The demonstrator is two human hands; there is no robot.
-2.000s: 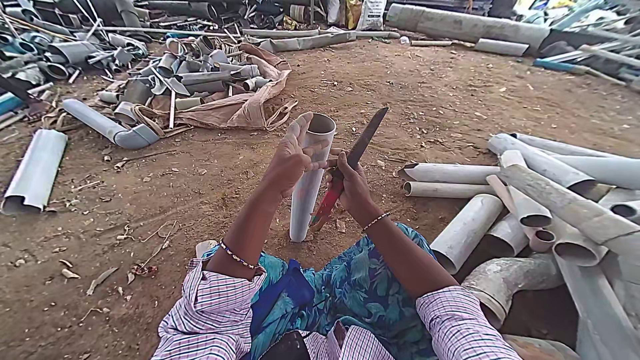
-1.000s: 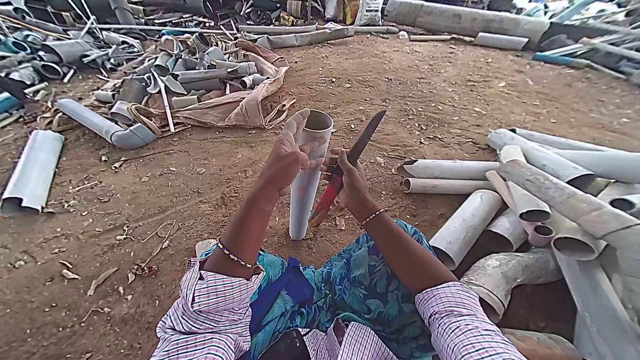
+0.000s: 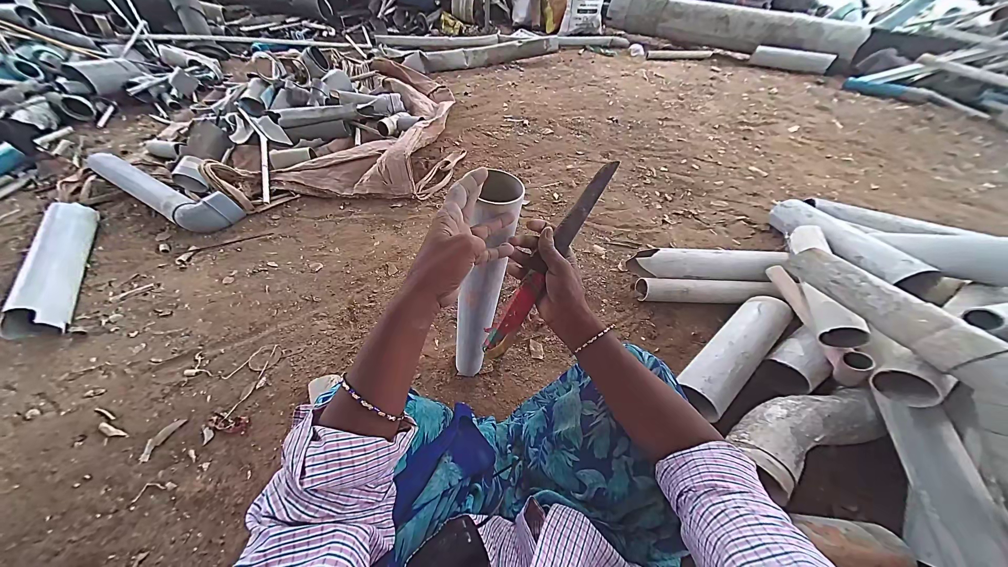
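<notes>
A grey plastic pipe stands upright on the dirt in front of my knees, its round open end on top. My left hand is beside the pipe's upper part, fingers spread; whether it bears on the pipe is hard to tell. In my right hand, just right of the pipe, is a large knife with a dark blade pointing up and to the right. Its red handle end slants down toward the pipe. The fingertips of both hands are close together in front of the pipe.
Several loose grey pipes lie piled on the right, near my right knee. A heap of pipe scraps rests on a brown cloth sheet at the upper left. An elbowed pipe and a split pipe piece lie on the left.
The fingers of my left hand have opened out beside the pipe since one second ago. The knife remains in my right hand, and the pipe still stands in the same place.
</notes>
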